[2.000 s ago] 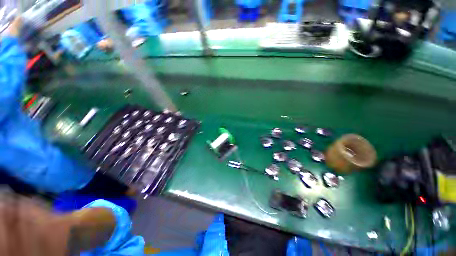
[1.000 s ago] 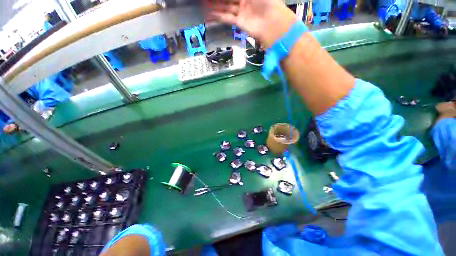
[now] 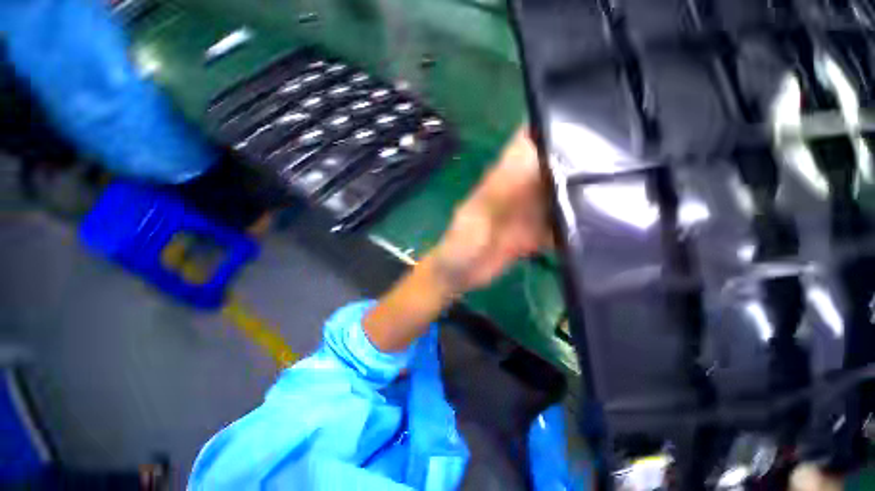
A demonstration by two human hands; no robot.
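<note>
A large black gridded tray (image 3: 624, 230) is raised close to the camera and fills the right half of the view, blurred. Its cells look glossy, and small silvery items show in the cells at its bottom edge. My left hand (image 3: 499, 221) is at the tray's left edge, with its fingers hidden behind it. A small blurred skin-toned patch, which looks like part of my right hand (image 3: 814, 477), shows at the bottom right against the tray, mostly cut off; its grip cannot be made out.
Another black tray (image 3: 331, 129) with rows of small silvery watch cases lies on the green bench mat (image 3: 480, 58). A person's blue sleeve (image 3: 106, 86) is at the upper left. A blue plastic stool (image 3: 168, 240) stands on the grey floor below the bench.
The view has swung left and down. A large black tray now fills the right side, with my left hand at its edge. The raised right arm, spool and loose cases are no longer seen.
</note>
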